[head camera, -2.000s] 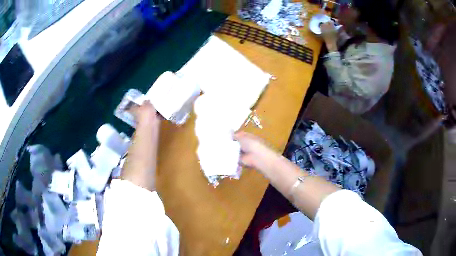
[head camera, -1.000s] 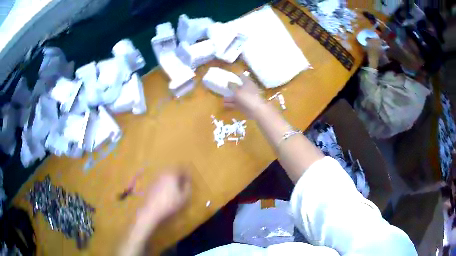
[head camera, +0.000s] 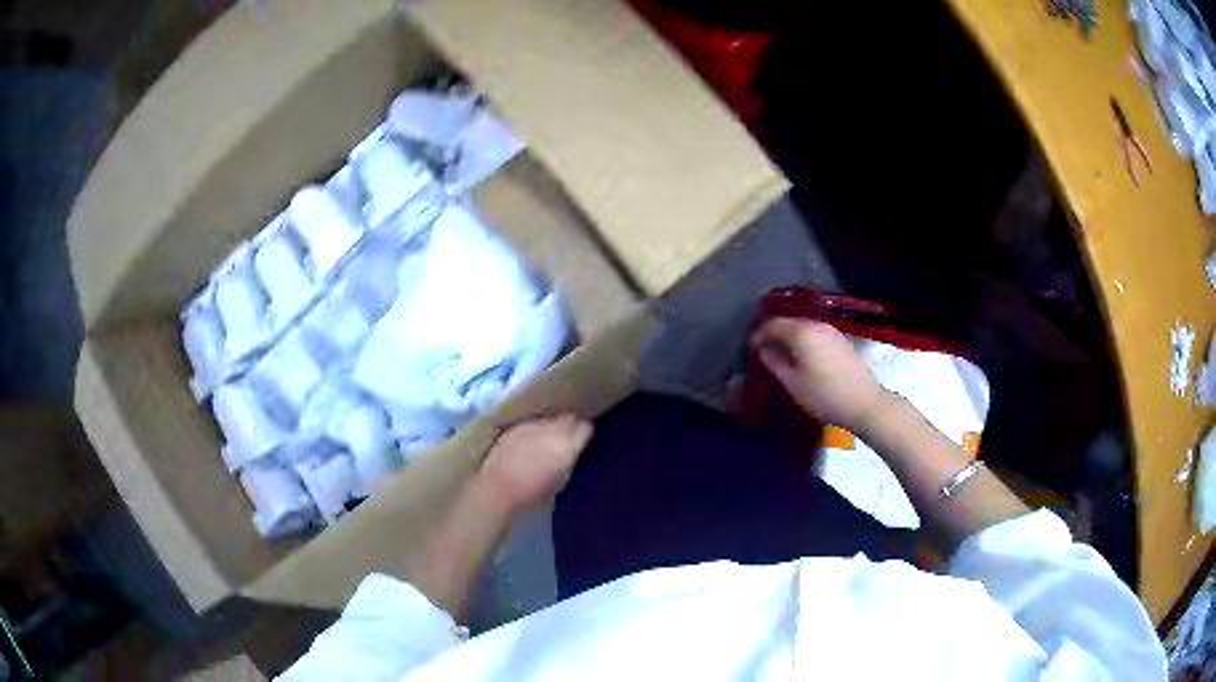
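Observation:
A large open brown carton [head camera: 607,366] stands at the left with white housing shells [head camera: 287,260] in rows. A crumpled translucent white bag [head camera: 447,313] lies over part of them. My left hand [head camera: 534,460] is at the carton's near right edge with its fingers curled; whether it grips the cardboard is unclear. My right hand [head camera: 820,370] is closed at the rim of a red stool [head camera: 807,304], just right of my lap. The stool has a white cover [head camera: 954,380] with orange patches.
The curved orange-yellow bench [head camera: 1067,147] runs down the right side. On it are a pair of red-handled nippers [head camera: 1130,143], a small pile of white inserts [head camera: 1182,357] and white housings cut off by the edge. A dark space lies below the bench.
The view has turned from the bench to the floor carton. My right hand has left the housing on the bench for the stool rim. My left hand has moved to the carton edge.

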